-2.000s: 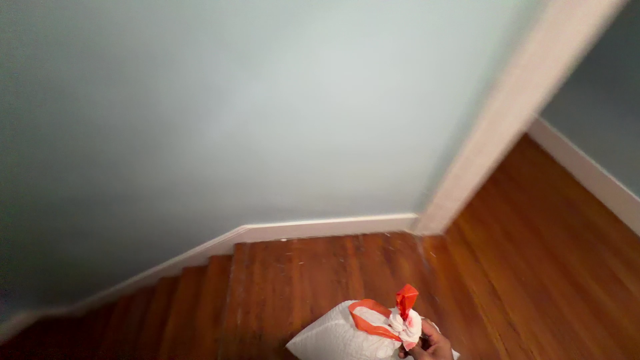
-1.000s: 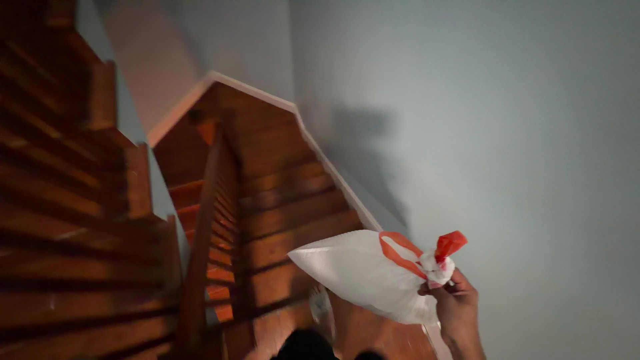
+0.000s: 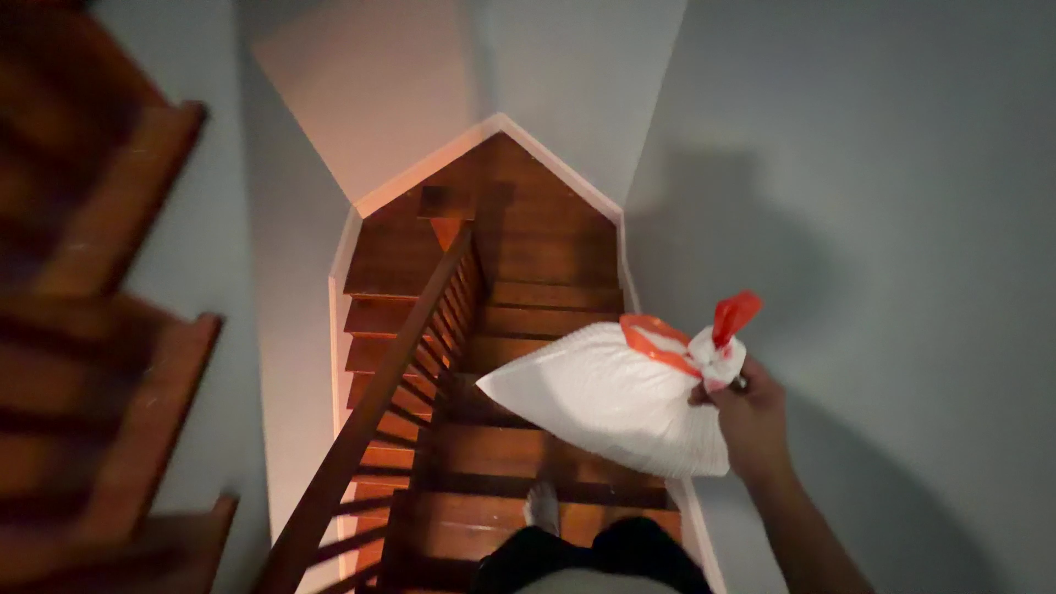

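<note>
My right hand [image 3: 747,404] is closed around the gathered neck of a white plastic drawstring trash bag [image 3: 606,392], just below its knot. The bag looks filled and spreads to the left of the hand, over the wooden stairs [image 3: 540,450]. Red-orange drawstring ties [image 3: 737,313] stick up from the knot, and one loop lies along the bag's upper side. My left hand is not in the picture.
A wooden handrail with balusters [image 3: 392,363] runs along the left of the steps. Below is a landing [image 3: 528,214] with a newel post [image 3: 445,210]. A wall [image 3: 899,247] stands close on the right. My foot [image 3: 541,506] is on a step.
The view has swung from the top floor and wall to the staircase below. My right hand still holds the bag, which now shows more fully over the steps.
</note>
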